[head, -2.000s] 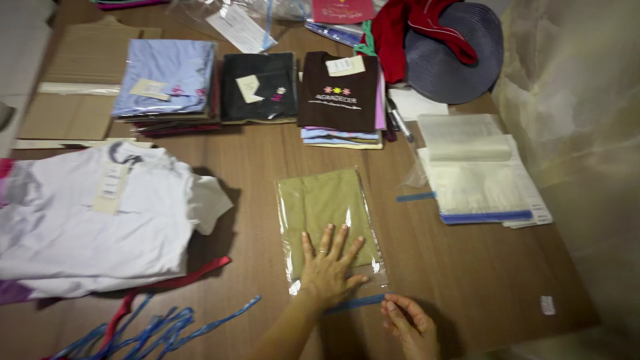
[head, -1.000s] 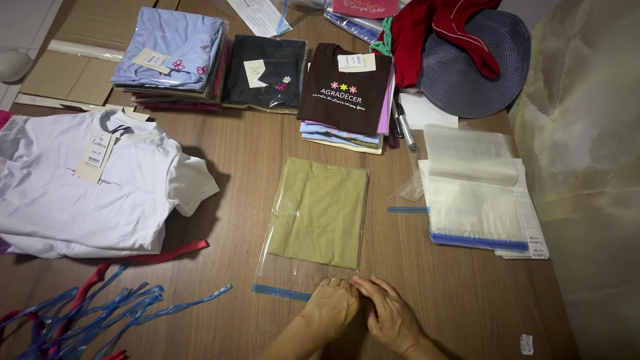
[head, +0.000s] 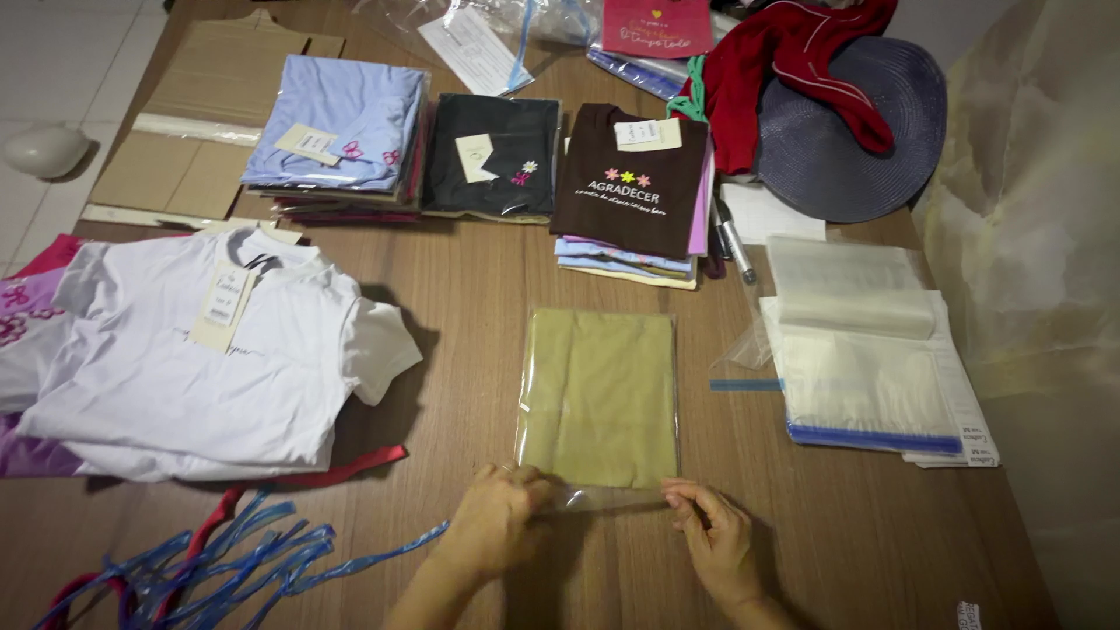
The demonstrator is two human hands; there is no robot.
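A folded olive-green garment (head: 602,398) lies flat inside a clear plastic bag on the wooden table. My left hand (head: 503,516) grips the near left corner of that bag between curled fingers. At the bag's near right corner my right hand (head: 713,534) pinches the plastic edge between thumb and fingertips. The bag's near edge spans the gap between both hands. Blue plastic strips (head: 289,560) lie to the left, one of them reaching up to my left wrist.
A white T-shirt (head: 201,376) with a tag lies at left. Behind are stacks of bagged blue (head: 341,114), black (head: 490,175) and brown (head: 626,201) garments. Empty clear bags (head: 862,376) lie at right. A round grey placemat (head: 853,131) bears a red garment (head: 752,79). A marker (head: 735,241) is nearby.
My hands were together below the bag one second ago and are now apart at its near corners. The blue strip that lay just below the bag no longer shows there.
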